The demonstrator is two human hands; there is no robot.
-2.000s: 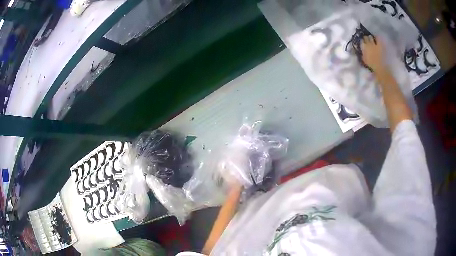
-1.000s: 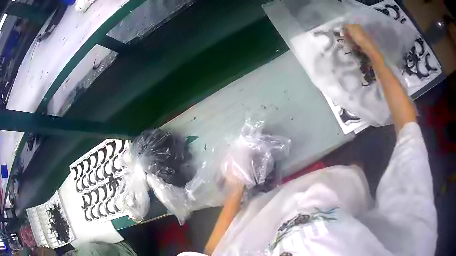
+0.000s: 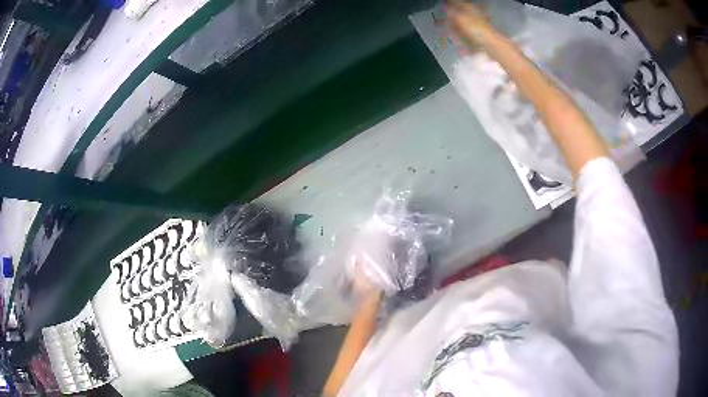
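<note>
My left hand point(image 3: 366, 281) is at the mouth of a clear poly bag point(image 3: 400, 252) with dark parts inside, partly covered by plastic; its grip is hidden. My right hand point(image 3: 468, 25) is blurred at the top edge, over the far corner of a milky foam bag point(image 3: 497, 97); its fingers cannot be made out. The foam bag lies over a white layout board point(image 3: 605, 17). Black curved parts point(image 3: 650, 94) lie on the board's right side, and another point(image 3: 543, 180) shows at its lower corner.
A second clear bag point(image 3: 260, 244) full of dark parts stands left on the pale bench point(image 3: 373, 167). Beyond it is a board with rows of black crescents point(image 3: 159, 283) and a white tray with dark parts point(image 3: 78, 353). The green conveyor point(image 3: 310, 116) runs behind; a green post point(image 3: 85, 192) crosses left.
My right hand has moved up and left across the foam bag to its far corner. The dark heap it was on no longer shows there. My left hand has stayed at the clear bag.
</note>
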